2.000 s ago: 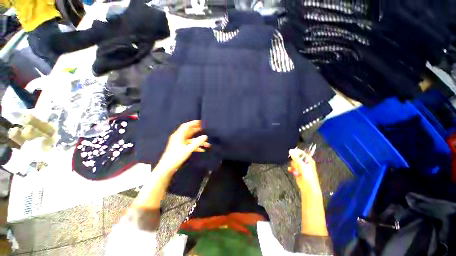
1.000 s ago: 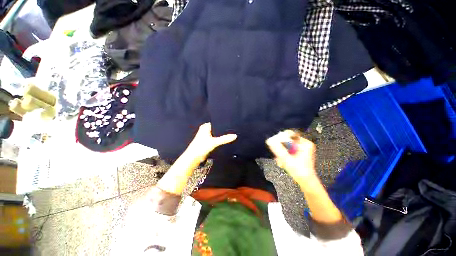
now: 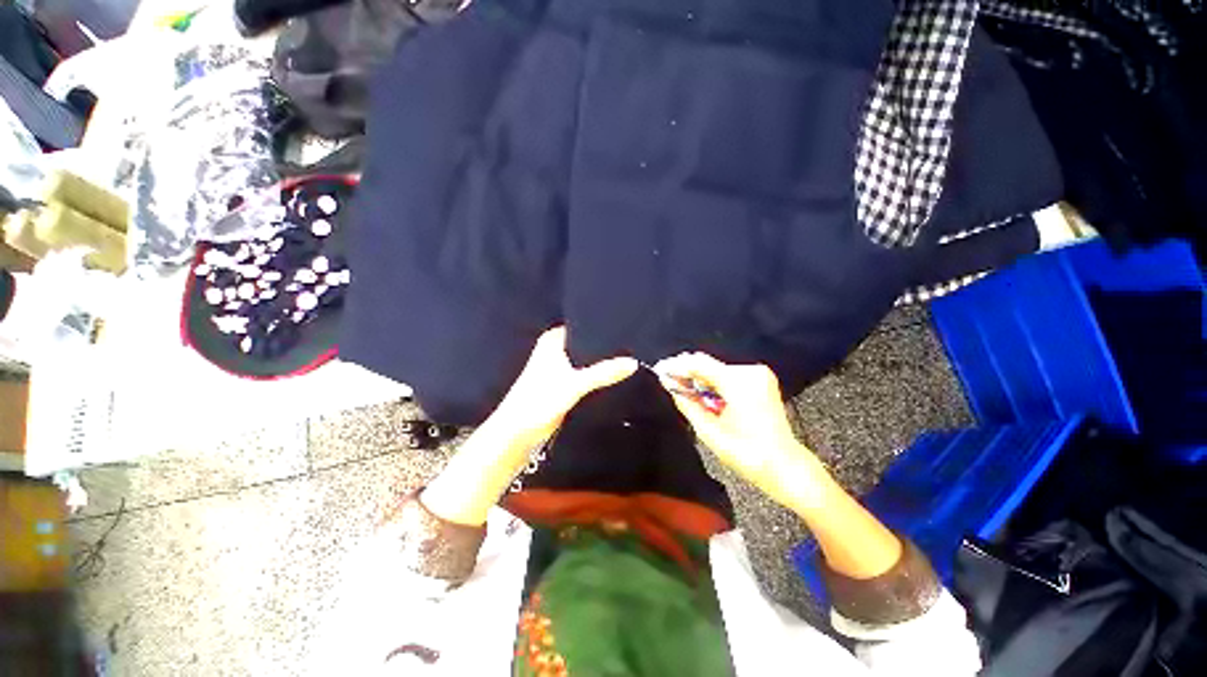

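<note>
The navy garment [image 3: 715, 172] lies spread out in front of me, with a black-and-white gingham lining [image 3: 911, 126] showing at its right armhole and tiny pale dots down the front. My left hand [image 3: 545, 397] is at its lower edge, thumb and index finger holding the cloth. My right hand [image 3: 735, 407] meets the left thumb at the same edge, fingertips pinched together. Thread snips [image 3: 694, 392] with a reddish part lie in my right hand. A needle or thread at the fingertips is too small to tell.
A black pad with red edge [image 3: 271, 284] holds several pale discs at left, beside a crinkled clear plastic bag [image 3: 205, 146]. Blue plastic crates [image 3: 1039, 351] stand at right with dark clothes [image 3: 1125, 582] below. A green apron [image 3: 616, 602] covers my lap.
My right hand has moved left to meet my left hand at the garment's edge. The view has come closer and lower over the garment, which appears larger.
</note>
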